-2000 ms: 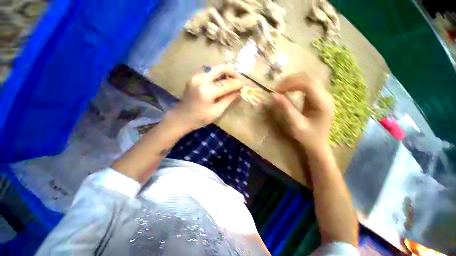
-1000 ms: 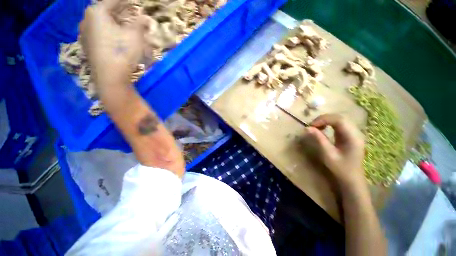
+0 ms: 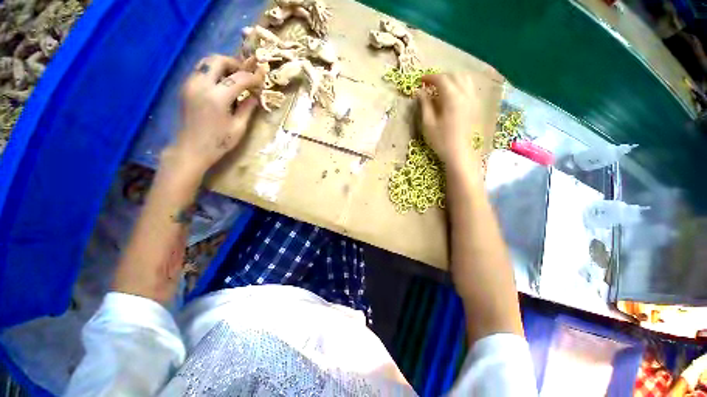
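Note:
My left hand (image 3: 213, 116) is at the left edge of a loose pile of beige moulded figures (image 3: 291, 58), its fingers closed around a beige piece. My right hand (image 3: 451, 116) is at the upper part of the heap of small yellow-green rings (image 3: 417, 182). Its fingertips are pinched together and hide whether a ring is between them. A thin dark line, seemingly the stick-like tool (image 3: 329, 145), lies mid-board. A small greyish spiky piece (image 3: 339, 120) is just above it. All lie on the tan cardboard (image 3: 372, 205).
Two more beige figures (image 3: 391, 39) touch the ring heap's top. A large blue crate (image 3: 101, 101) of beige pieces is at left. A pink object (image 3: 532, 152) and two translucent nozzle bottles (image 3: 605, 157) are at right. A green surface (image 3: 496, 31) lies beyond the board.
My left hand has left the crate and is at the figure pile. My right hand has let go of the thin tool and moved up to the rings. The view has shifted right.

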